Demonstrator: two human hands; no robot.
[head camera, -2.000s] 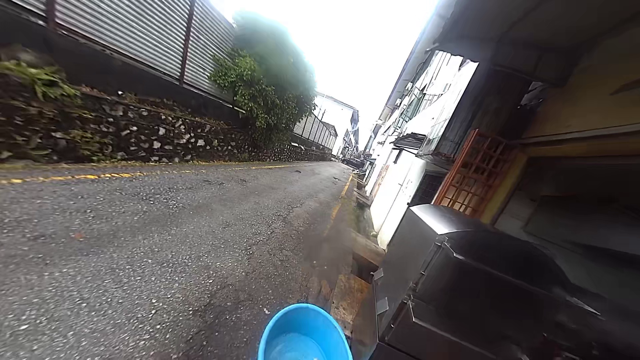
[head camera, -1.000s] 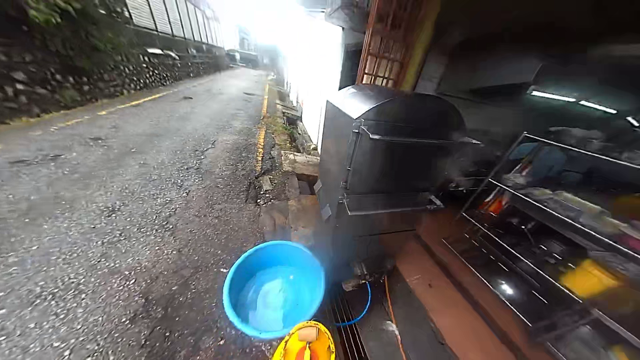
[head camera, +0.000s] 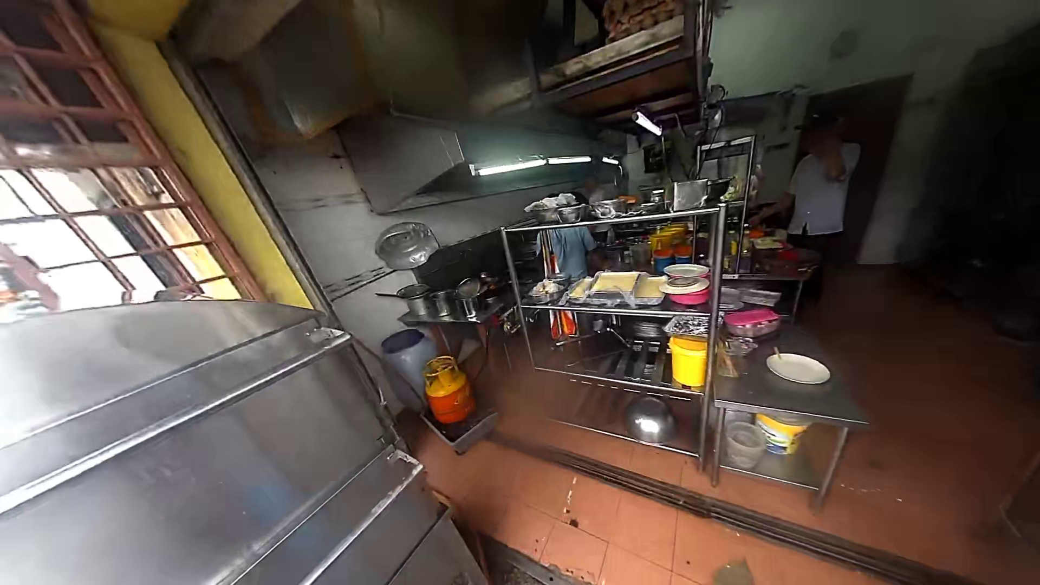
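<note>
Neither of my hands shows in the head view. Close by at the lower left stands a large stainless-steel cabinet (head camera: 227, 439) with a curved top and metal handle bars. Beyond it, a steel rack (head camera: 617, 378) holds trays of pale food (head camera: 615, 282), bowls and a yellow bucket (head camera: 689, 362). A large metal bowl (head camera: 651, 420) sits low under the rack. A steel table (head camera: 788, 403) at its right carries a white plate (head camera: 799, 369).
An orange gas cylinder (head camera: 449, 394) stands by a blue-grey barrel (head camera: 406, 357). A drain channel (head camera: 650, 487) crosses the tiled floor. One person (head camera: 821, 187) stands at the back right, another in blue (head camera: 574, 250) behind the rack.
The view has swung right, from the road to the kitchen interior. The blue basin of water seen earlier is out of view.
</note>
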